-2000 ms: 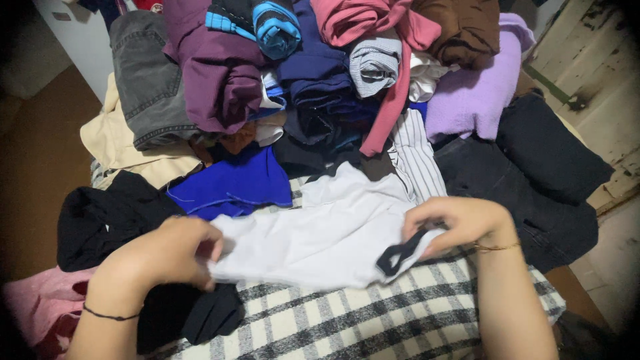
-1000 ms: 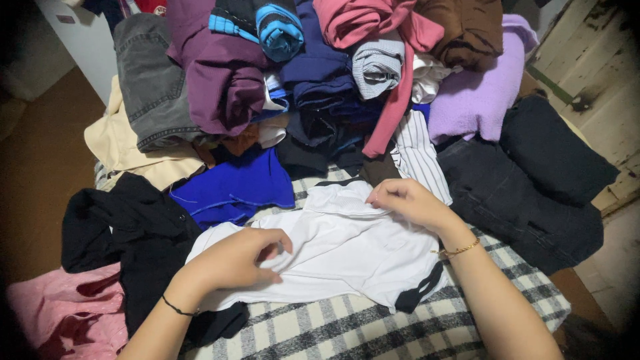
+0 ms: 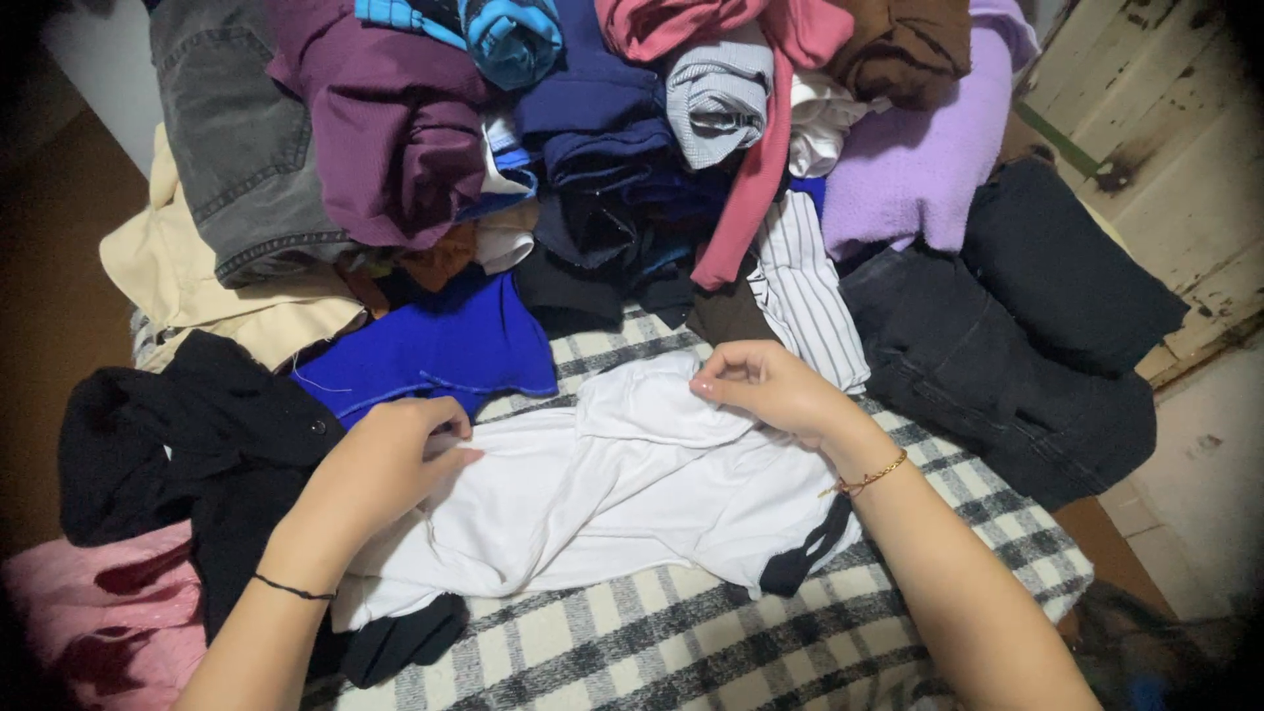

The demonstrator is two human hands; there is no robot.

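A white cloth garment (image 3: pixel 583 494) with black trim at its lower right lies rumpled on a black-and-cream checked cloth (image 3: pixel 632 632). My right hand (image 3: pixel 765 390) pinches the garment's upper edge between thumb and fingertips. At the garment's upper left is my left hand (image 3: pixel 395 474), thumb and fingers apart at its edge; whether it grips any fabric cannot be told. A royal blue cloth (image 3: pixel 444 346) lies just beyond the left hand, and a black garment with a button (image 3: pixel 237 444) lies to its left.
Beyond the hands is a heap of folded and rolled clothes: grey jeans (image 3: pixel 237 148), a maroon garment (image 3: pixel 395 128), a pink-red one (image 3: pixel 741 178), a lilac one (image 3: pixel 918 158). Black folded garments (image 3: pixel 1007 375) are at the right, pink fabric (image 3: pixel 109 612) at lower left.
Two seconds ago both hands held the white garment stretched by its sides. It now lies on the checked cloth, and the right hand has moved to its upper edge.
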